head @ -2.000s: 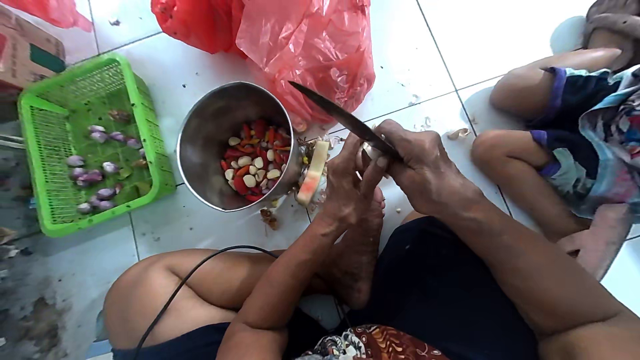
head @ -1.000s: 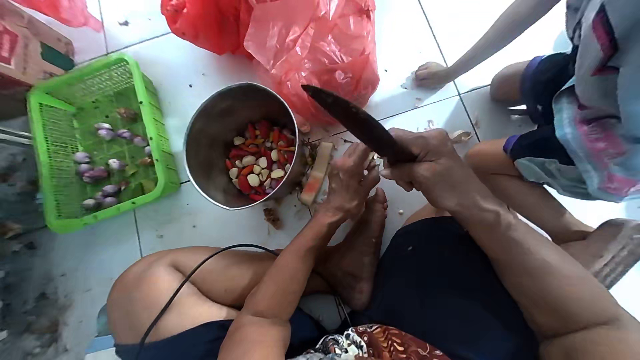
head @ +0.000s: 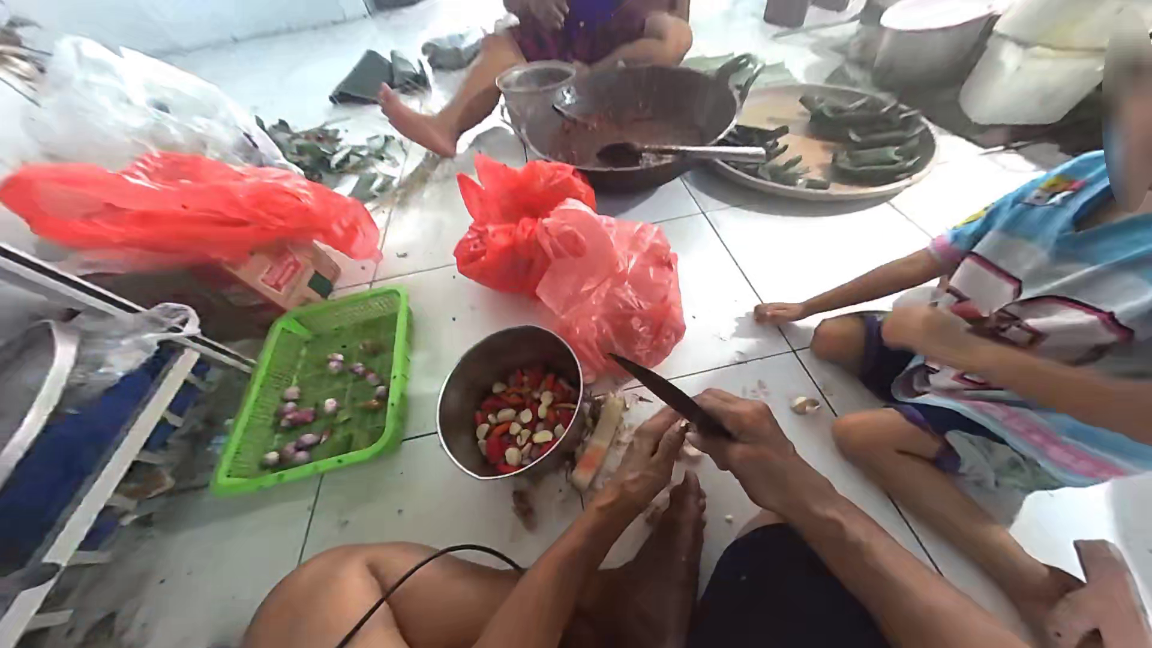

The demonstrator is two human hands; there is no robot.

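My right hand (head: 751,450) grips a dark-bladed knife (head: 661,387), its tip pointing up and left. Close beside it, my left hand (head: 646,457) has its fingers bent near the blade; a small pale piece, perhaps a garlic clove, shows at the fingertips, but the hold is partly hidden. Left of my hands stands a metal pot (head: 450,409) with red chili pieces and peeled garlic cloves (head: 513,456). Between pot and left hand lies a wooden block (head: 598,441) with a red stain, among peels.
A green plastic basket (head: 402,387) holds shallots. Red plastic bags (head: 621,288) lie beyond the pot. Farther off are a wok (head: 630,99) with a ladle and a round tray (head: 810,191) of leaf-wrapped bundles. One person (head: 1035,297) sits at the right, another at the far side.
The view has tilted up, showing the wok and tray. My right hand keeps the knife. The person at the right, whose hand was not in view two seconds ago, now has one on the floor.
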